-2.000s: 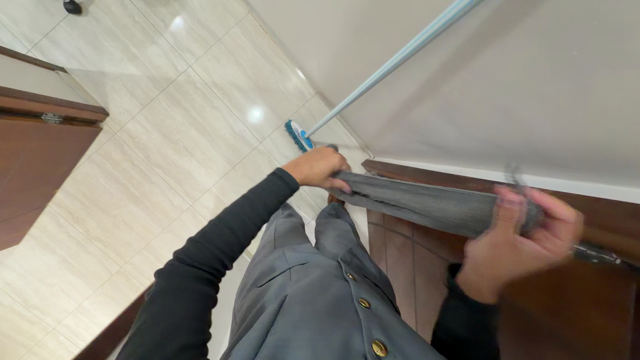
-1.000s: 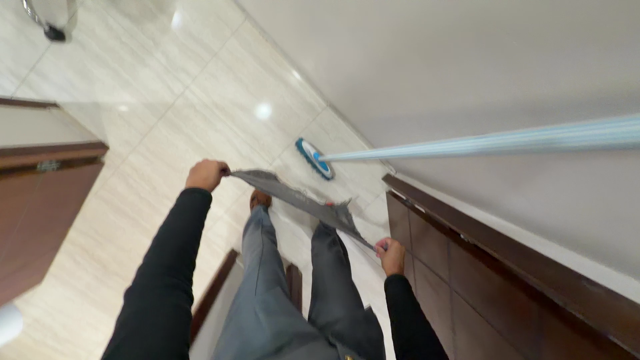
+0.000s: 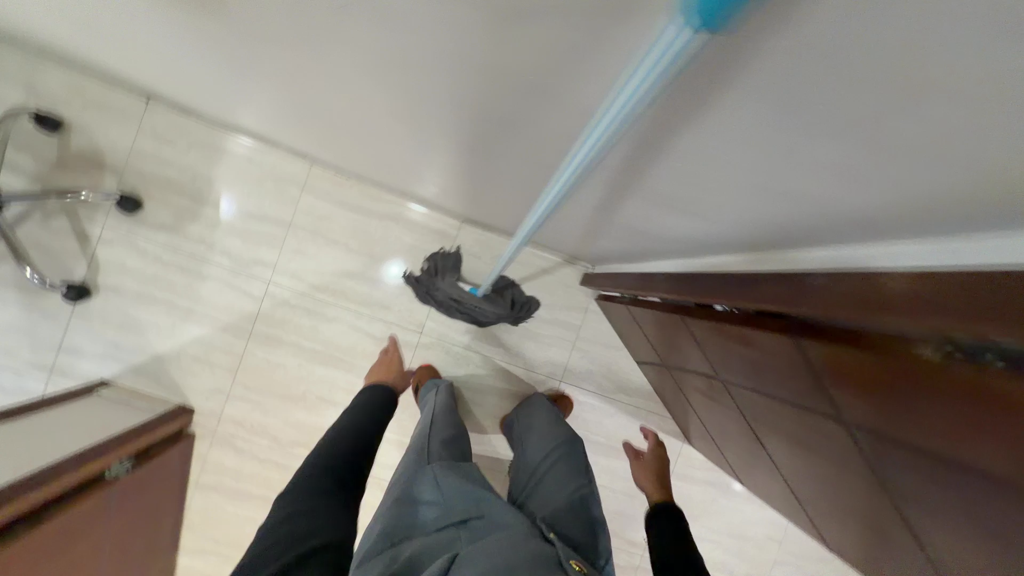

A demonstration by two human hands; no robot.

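A dark grey cloth (image 3: 472,306) lies draped over the head of a floor brush, whose bristles are hidden beneath it. The brush's light blue pole (image 3: 596,144) rises from the cloth and leans toward the wall, its blue grip cut off at the top edge. My left hand (image 3: 388,366) is empty, below and to the left of the cloth, with its fingers extended near my left shoe. On the right, my right hand (image 3: 650,466) hangs empty with thumb and fingers apart, over the tiles beside the brown door.
A pale wall (image 3: 448,96) runs behind the brush. To the right stands a brown wooden door (image 3: 768,384) with its dark frame. At lower left is another brown door (image 3: 104,512). A chrome chair base (image 3: 64,196) with black casters stands at far left on glossy tiles (image 3: 312,248).
The grey cloth, earlier stretched between my two hands, is now over the brush head, which was uncovered before. Both hands have let go of it. The view has turned, showing more of the chair.
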